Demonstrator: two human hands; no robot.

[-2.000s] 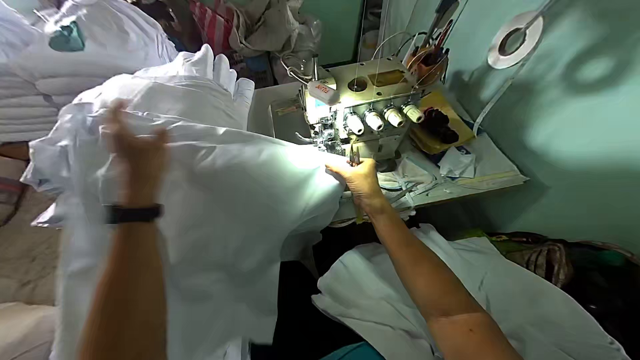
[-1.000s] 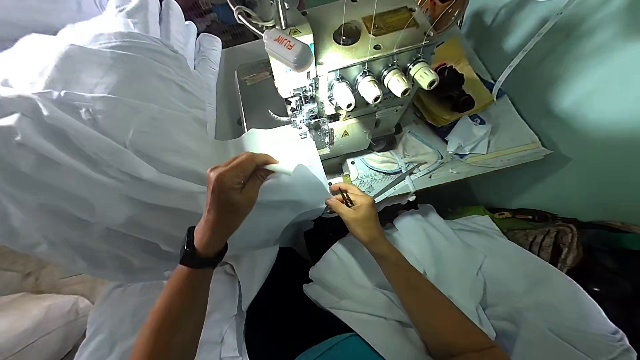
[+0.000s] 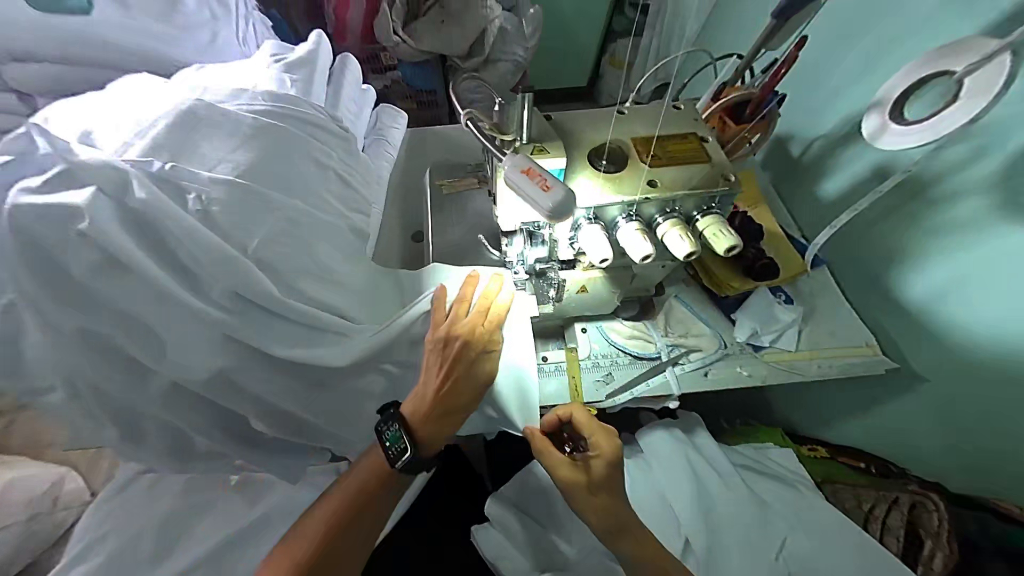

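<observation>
White fabric [image 3: 264,280] lies over the left of the machine table, its right edge at the needle and presser foot area [image 3: 536,264] of an overlock sewing machine [image 3: 640,168]. My left hand [image 3: 464,344], wearing a black smartwatch [image 3: 395,436], rests flat on this fabric just before the foot, fingers slightly apart. Below and to its right, my right hand [image 3: 580,456] pinches the fabric's near corner between thumb and finger. A small dark tool, partly hidden, sits in its curled fingers. A lamp [image 3: 538,186] on a bent neck lights the stitching area.
A steel ruler [image 3: 596,368], a yellow tape piece [image 3: 574,376] and fabric scraps [image 3: 664,332] lie on the table right of the foot. Behind stands a pot of tools [image 3: 740,120]. More white cloth [image 3: 688,504] hangs at the lower right. A white tape roll [image 3: 932,96] hangs by the wall.
My left hand, raised over the fabric at far left two seconds ago, pinched it near the machine one second ago and now lies flat on it. The fabric edge has come to the foot.
</observation>
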